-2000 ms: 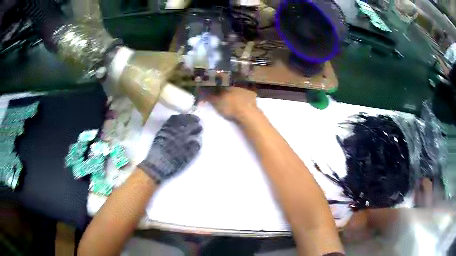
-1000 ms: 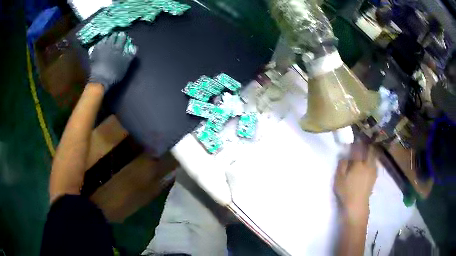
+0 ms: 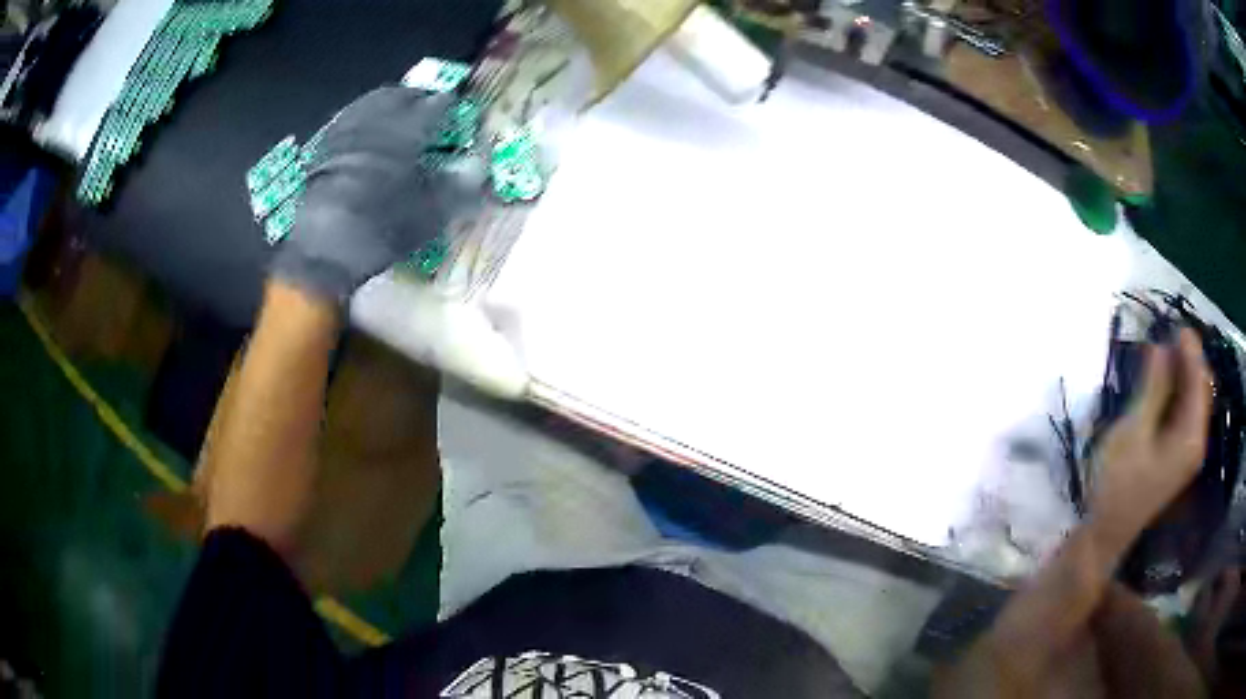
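Note:
My left hand [image 3: 376,184], in a grey knit glove, is over the loose green circuit boards at the upper left. Green boards [image 3: 278,189] show at its left side and one board [image 3: 517,167] lies to its right. The palm side is hidden, so I cannot tell if it grips a board. My bare right hand [image 3: 1159,430] is blurred at the black cable pile [image 3: 1172,539] on the far right. Its fingers overlap the cables; whether it holds one I cannot tell.
A white sheet [image 3: 820,287] covers the bench. Rows of green boards [image 3: 157,82] lie on the black surface at upper left. A tan duct funnel [image 3: 622,34] with a white tube [image 3: 720,55] is at the top. Part of another person's arm may show at the lower right edge.
My left hand has moved from the board rows to the loose boards. My right hand has moved from below the duct to the cable pile. The view has turned.

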